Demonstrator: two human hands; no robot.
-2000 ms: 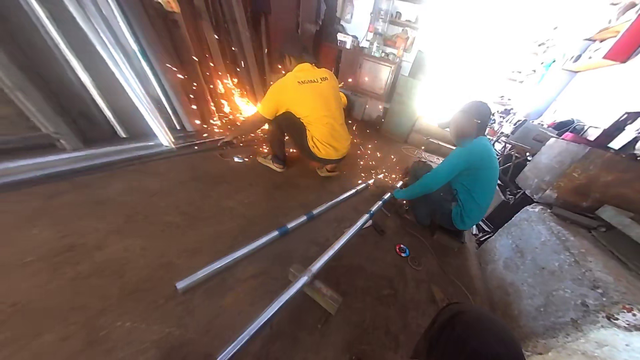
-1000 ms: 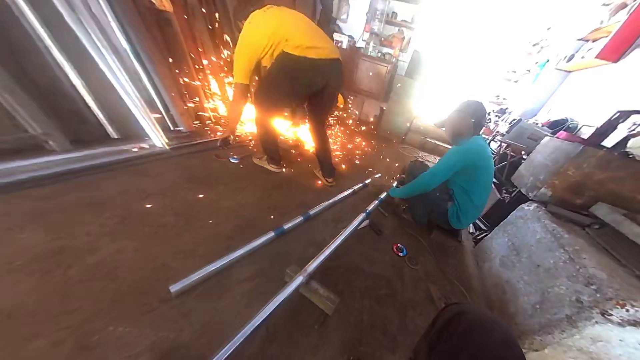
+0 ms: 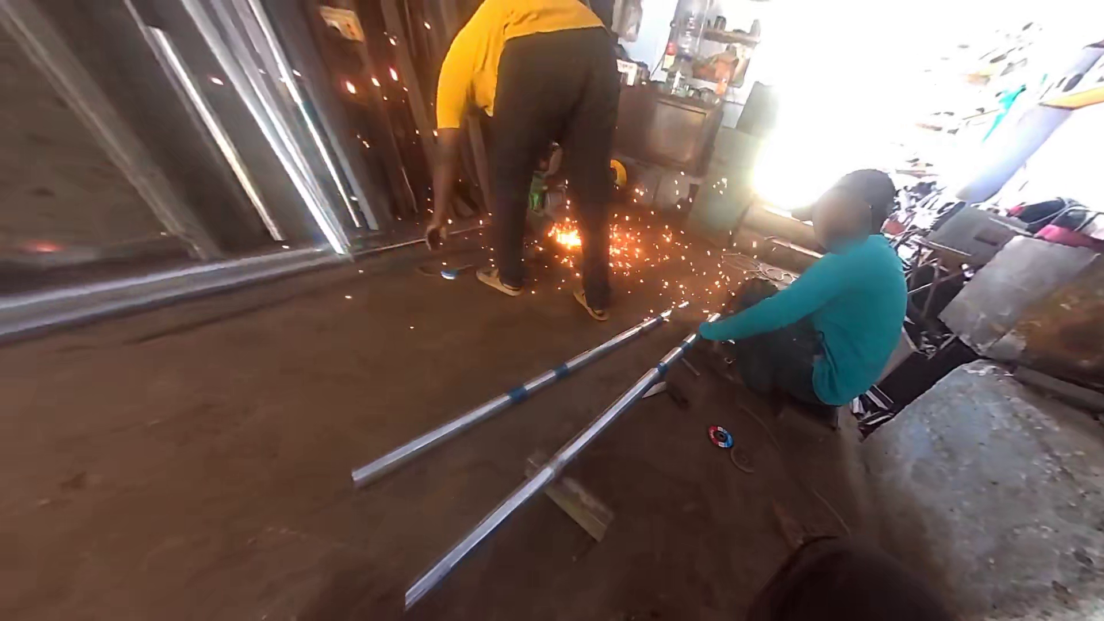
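Note:
Neither my left hand nor my right hand shows in the head view. A dark rounded shape, perhaps my knee, stands at the bottom edge right of centre. Two shiny metal tubes with blue bands lie before me: the shorter tube [image 3: 448,431] to the left, the longer tube [image 3: 517,498] nearer, resting across a wooden block [image 3: 580,509]. A co-worker in a teal top [image 3: 862,302] sits on the ground with a hand at the longer tube's far end. A round disc with a red and blue face [image 3: 720,436] lies on the floor right of the tubes.
A co-worker in a yellow shirt [image 3: 517,21] bends over beyond the tubes, with sparks [image 3: 567,235] flying behind the legs. Metal sections [image 3: 216,138] lean at the left above a long metal rail [image 3: 172,280]. A big worn metal sheet [image 3: 992,483] stands at the right.
The co-worker in yellow was crouching two seconds ago and now stands bent over, with legs straighter. The burst of sparks looks smaller. The seated co-worker and both tubes have stayed in place.

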